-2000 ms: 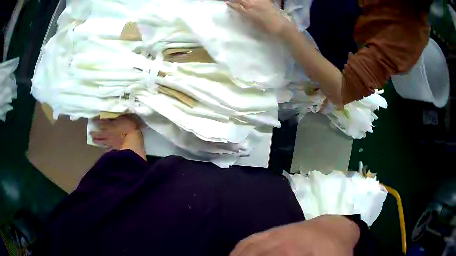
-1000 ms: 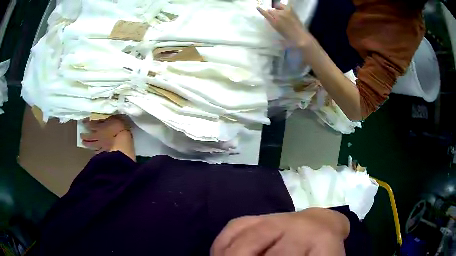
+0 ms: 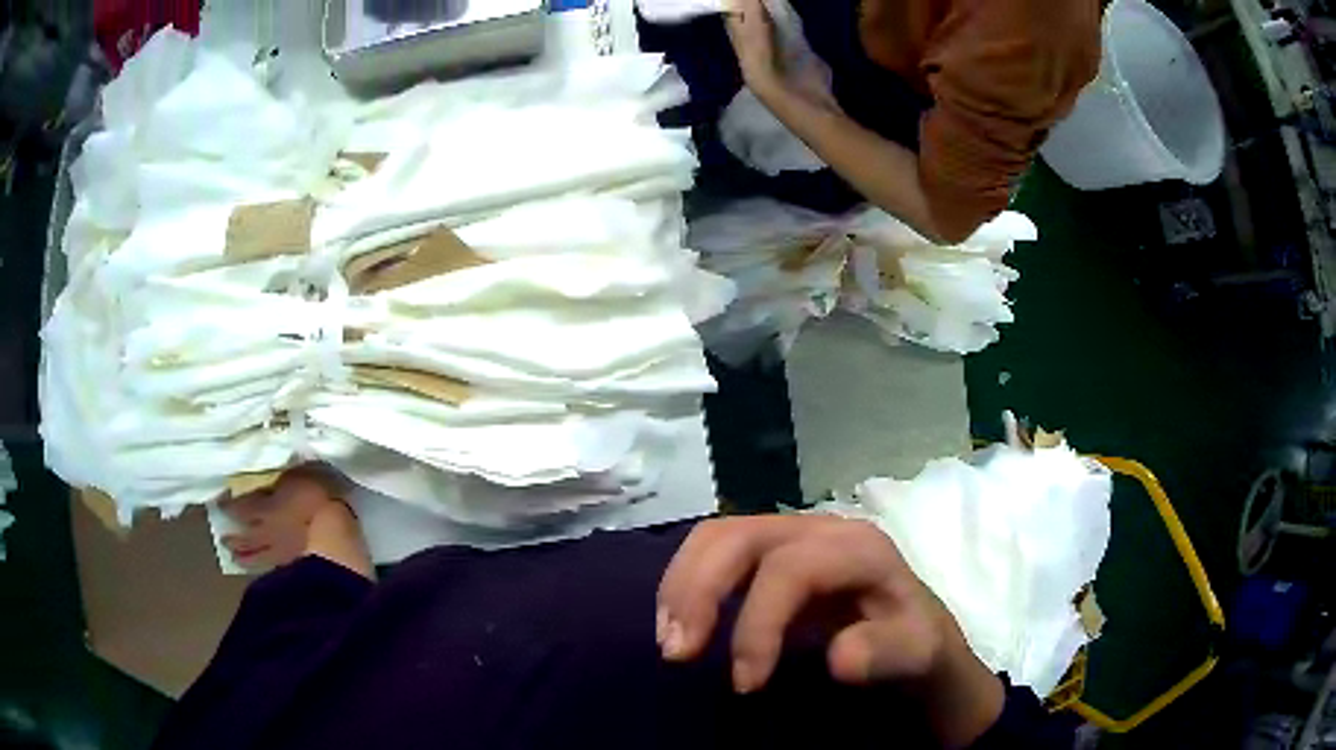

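White fabric bundles (image 3: pixel 498 308), tied at the middle with a pale tie (image 3: pixel 325 340), lie in a wide heap on the white table (image 3: pixel 542 539). Tan flat pieces (image 3: pixel 271 232) show between the layers. My left hand (image 3: pixel 281 525) lies at the heap's near left edge by the table top, its fingers partly hidden; whether it grips fabric cannot be told. My right hand (image 3: pixel 799 593) is raised in front of my body, fingers apart and curved, holding nothing.
A person's arm (image 3: pixel 835 139) holds white fabric beyond the table. Bundles (image 3: pixel 879 279) lie by a grey board (image 3: pixel 876 403). A yellow-framed trolley (image 3: pixel 1194 550) with a white bundle (image 3: pixel 996 550) stands right. A brown sheet (image 3: pixel 147 601) is lower left, a grey-white box (image 3: pixel 440 44) at top.
The view has shifted, showing more of the table's far side. My right hand has risen and its fingers have spread. The other person's arm has drawn away from the heap and now holds white fabric.
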